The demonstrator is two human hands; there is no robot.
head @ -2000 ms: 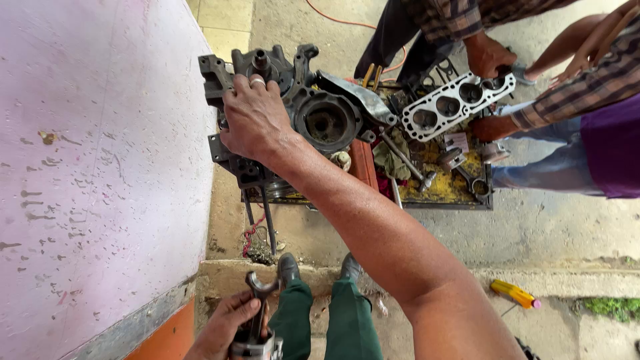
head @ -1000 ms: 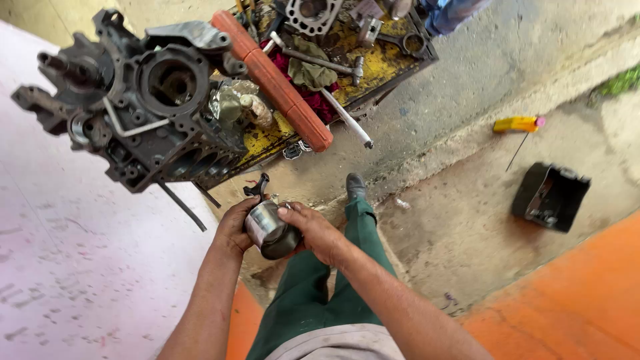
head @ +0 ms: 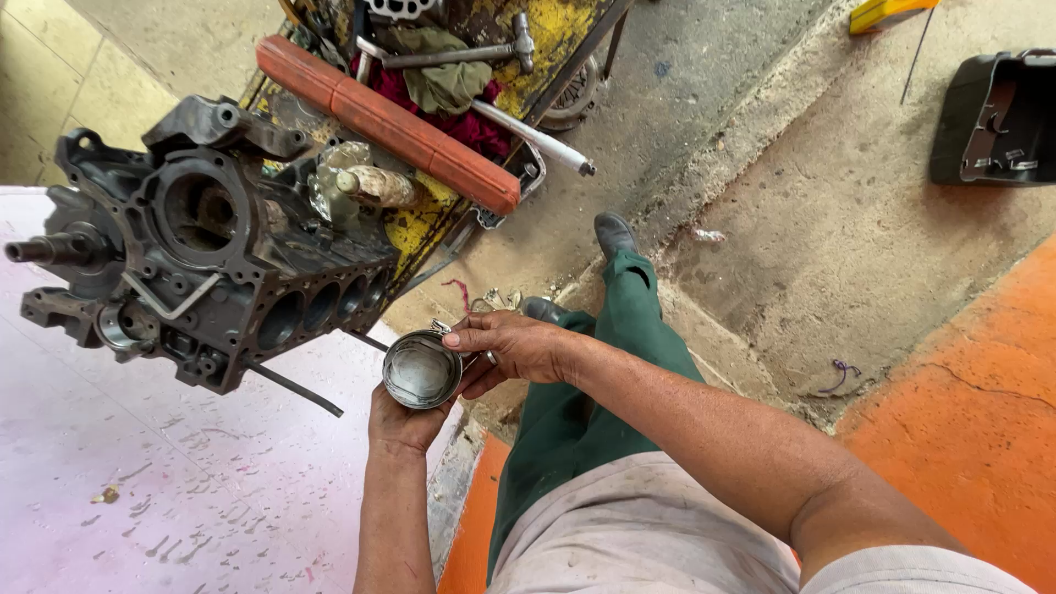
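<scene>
A metal engine piston (head: 422, 370) is held between both hands, its round crown facing the camera. My left hand (head: 410, 421) grips it from below and behind. My right hand (head: 499, 351) holds its right side, thumb near the upper rim; a ring is on one finger. The connecting rod is mostly hidden. Left of the hands stands a dark engine block (head: 322, 264) with a row of cylinder bores in its side, a large round opening at its front and a shaft end projecting left. A bent metal bar (head: 173, 301) lies across its front face.
Behind the block, a worn yellow bench (head: 429, 206) bears a long red case (head: 388, 124), a ball-peen hammer (head: 462, 56), rags (head: 445, 87) and a wrapped bottle-like object (head: 379, 186). A black open case (head: 998, 120) lies on the ground at right. A rod (head: 297, 390) sticks out below the block.
My right hand has left the engine block and come to the piston, which my left hand held alone at first. The piston's crown now faces the camera. The view has swung widely.
</scene>
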